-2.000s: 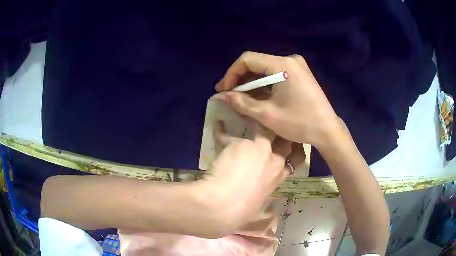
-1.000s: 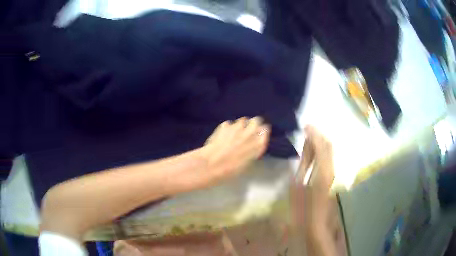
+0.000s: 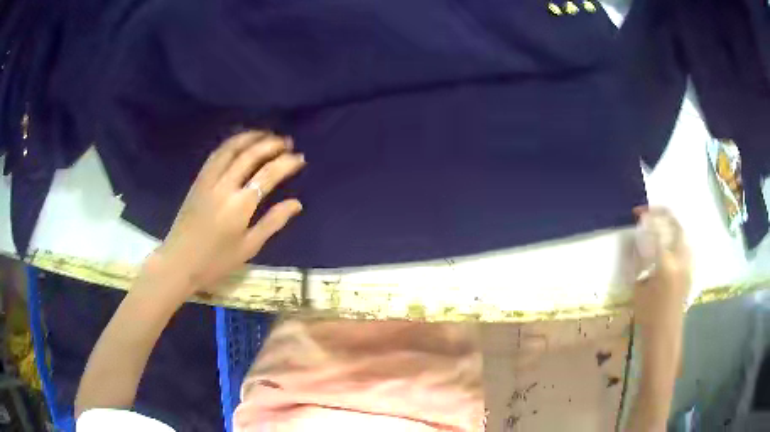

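The navy jacket body (image 3: 456,169) lies spread over the table, its long lower edge near the table's front. My left hand (image 3: 241,198) rests on the cloth at the left, fingers apart, a ring on one finger, holding nothing. My right hand (image 3: 663,253) is blurred at the jacket's lower right corner, fingers closed, fingertips at the cloth edge. A small white bit of the marking pen (image 3: 646,272) shows at this hand; most of the pen is hidden. The cream template is not visible.
The worn yellowish table edge (image 3: 380,304) runs across the front. A snack packet (image 3: 728,179) lies at the right beside hanging navy cloth. Gold buttons (image 3: 572,8) show at the top. A blue crate (image 3: 224,363) with navy cloth is below left.
My hands have moved apart from the template at the centre. The jacket has shifted, with a different edge along the front. The right hand has moved to the right, the left hand to the left.
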